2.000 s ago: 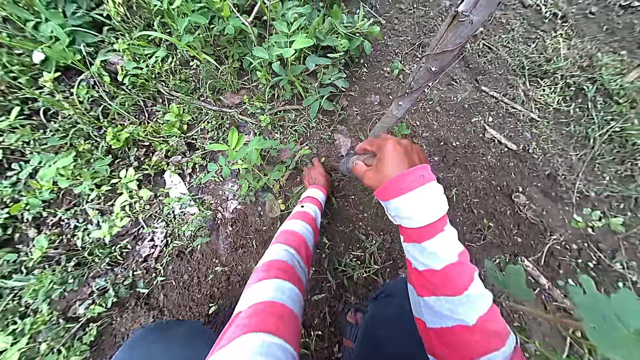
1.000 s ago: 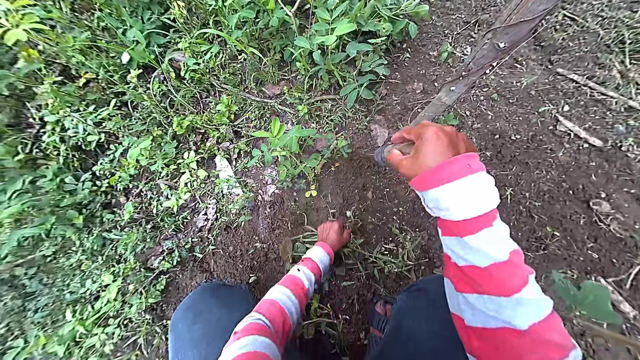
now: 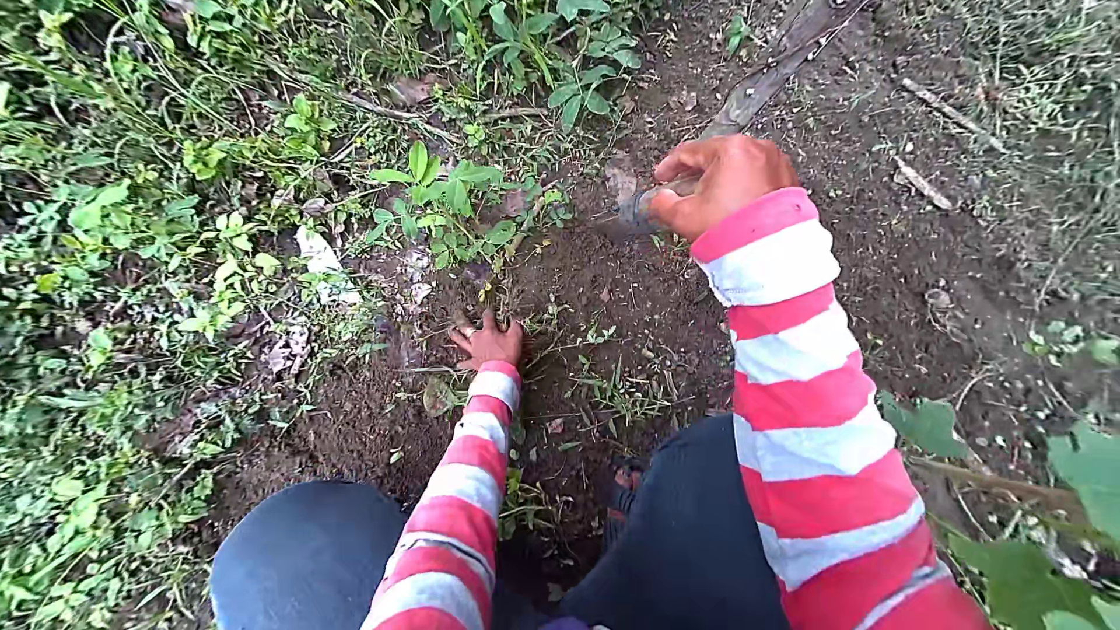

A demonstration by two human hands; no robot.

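Observation:
My left hand rests on dark soil with its fingers spread, just below a small leafy plant. A ring shows on one finger. My right hand is closed around the handle end of a tool with a greyish end; its working part is blurred or hidden, so the kind of tool cannot be told. Right behind that hand a weathered wooden pole slants to the upper right. Loose pulled or cut weeds lie on the soil between my arms.
Dense green weeds cover the left side. Dry sticks lie on bare soil at the right. Broad green leaves reach in at the lower right. My knees frame the bottom, with a sandalled foot between them.
My left hand has moved forward and left from the weeds near my foot, and its fingers have spread. The right hand keeps its grip near the pole.

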